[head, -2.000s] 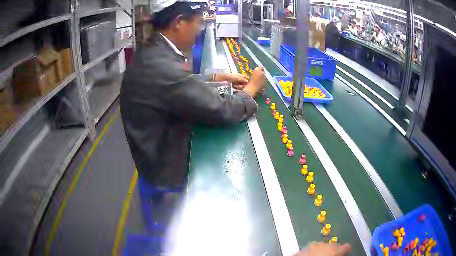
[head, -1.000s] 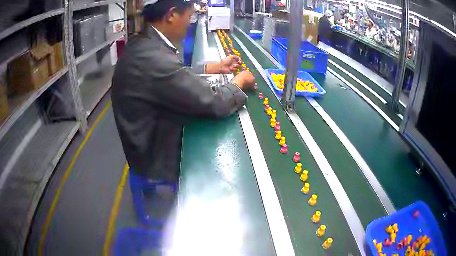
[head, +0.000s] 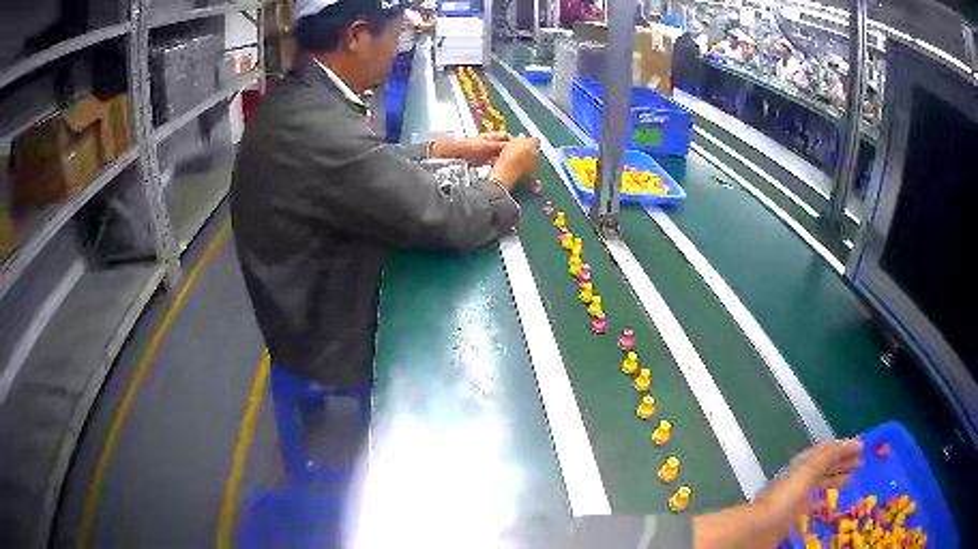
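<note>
My left hand (head: 815,477) reaches in from the bottom edge, over the near left rim of a shallow blue tray (head: 924,472) at the bottom right. Its fingers are extended and no held piece shows; the thumb side is hidden. The tray holds loose yellow and pink plastic pieces (head: 882,525). Yellow pieces (head: 662,432) and pink pieces (head: 627,339) stand upright in a line on the green conveyor belt (head: 558,354). My right hand is out of the picture.
Another worker (head: 332,204) bends over the belt on the left, both hands at the line. Beyond the belt are a second blue tray (head: 673,196), a metal post (head: 616,118) and a blue crate (head: 660,123). Shelving (head: 150,139) lines the left side.
My left hand was low over the belt's near end, then out of view, and is now at the tray. The view has shifted slightly. The other worker's hands have moved at the line.
</note>
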